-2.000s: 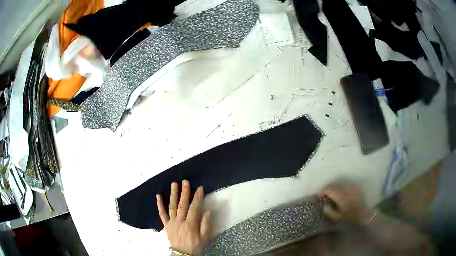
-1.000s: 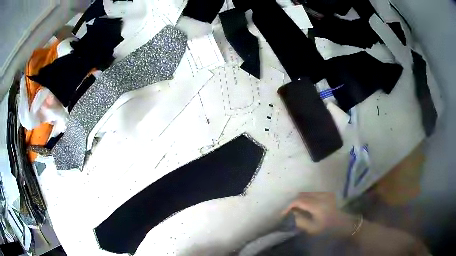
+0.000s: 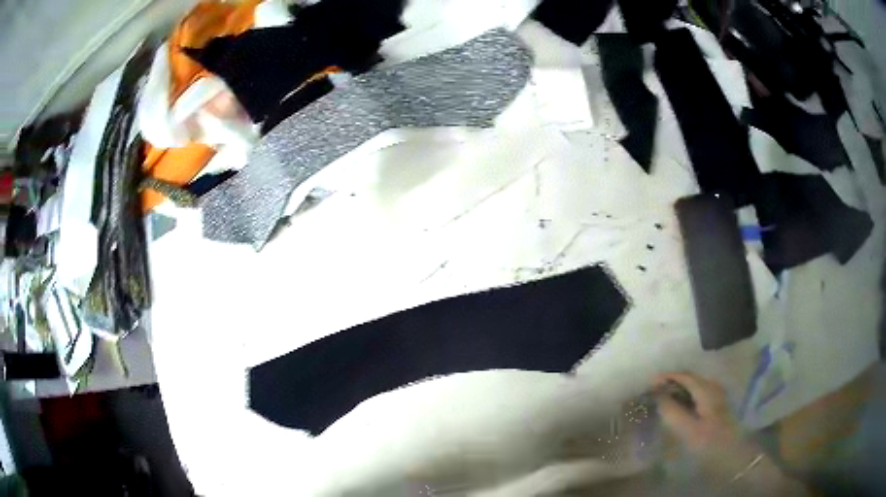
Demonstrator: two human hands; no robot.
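Note:
A black curved piece with a thin pale rim lies flat on the white table, in front of me. My right hand is at the lower right, with its fingers closed around the edge of a blurred grey speckled piece. Most of that piece is smeared by motion, so its shape cannot be told. My left hand is not in view. Another speckled grey curved piece lies at the back left of the table.
A smartphone lies at the right, with blue-marked clear plastic below it. Black offcuts lie at the back right. Orange cloth, white cloth and black cloth are at the back left. Fabric strips hang at the left edge.
My left hand, on the black piece two seconds ago, has left the picture. The grey piece at the lower right has moved from its flat position and is blurred. The camera view has shifted.

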